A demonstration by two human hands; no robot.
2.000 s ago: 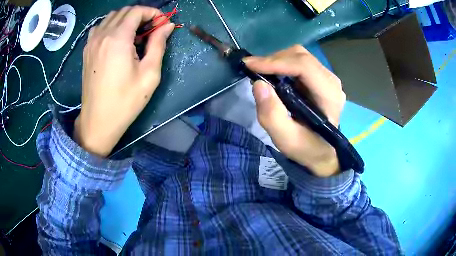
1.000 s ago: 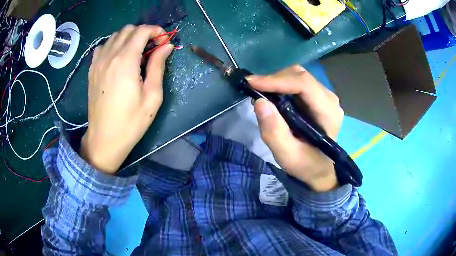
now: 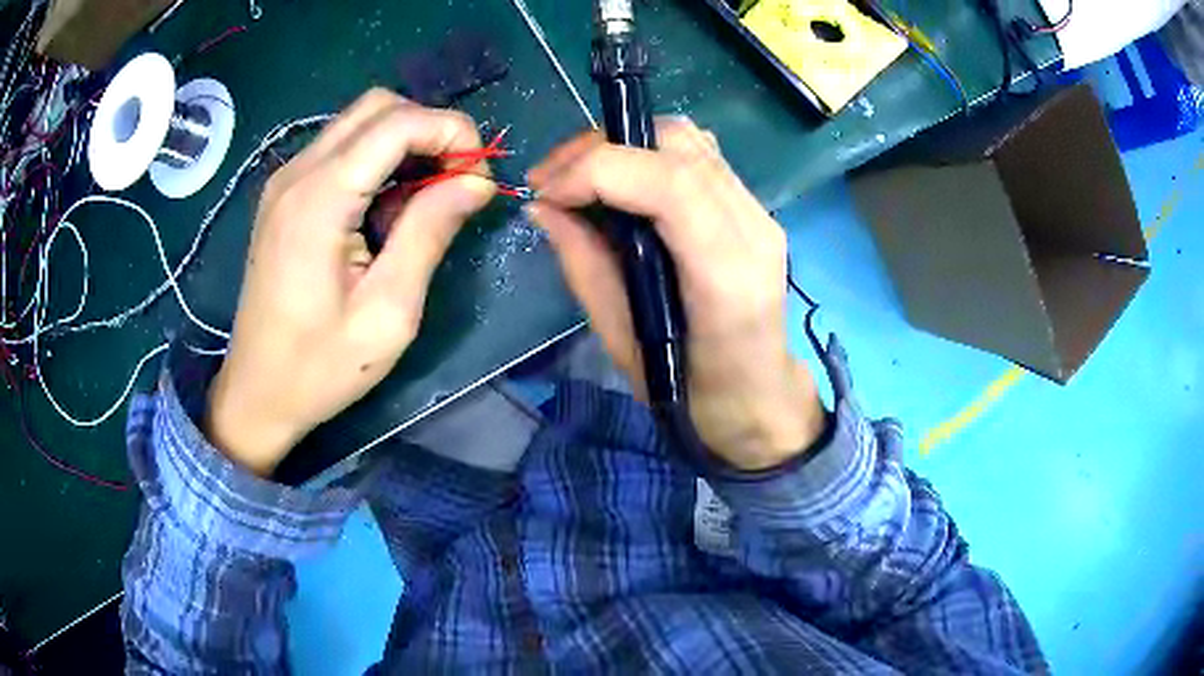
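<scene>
My left hand [image 3: 350, 264] pinches thin red lead wires [image 3: 456, 169] between thumb and forefinger; their ends stick out to the right. Something dark shows under its fingers, mostly hidden. My right hand [image 3: 687, 251] holds the black soldering iron [image 3: 647, 264] in the palm, its metal barrel pointing up and away, the tip out of the picture. The right thumb and forefinger reach the end of one wire, close to the left fingertips. A white cable [image 3: 159, 251] lies in loops on the green mat left of my left hand.
A white solder spool [image 3: 132, 122] stands at the upper left beside tangled wires. A dark flat block [image 3: 452, 77] lies beyond my left hand. A stand with a yellow sponge [image 3: 825, 53] is at the top right. An open cardboard box [image 3: 970, 244] is below the bench edge at right.
My right hand has moved left to the wire ends, and the iron has swung from pointing at the wires to pointing up and away. My left hand still pinches the wires.
</scene>
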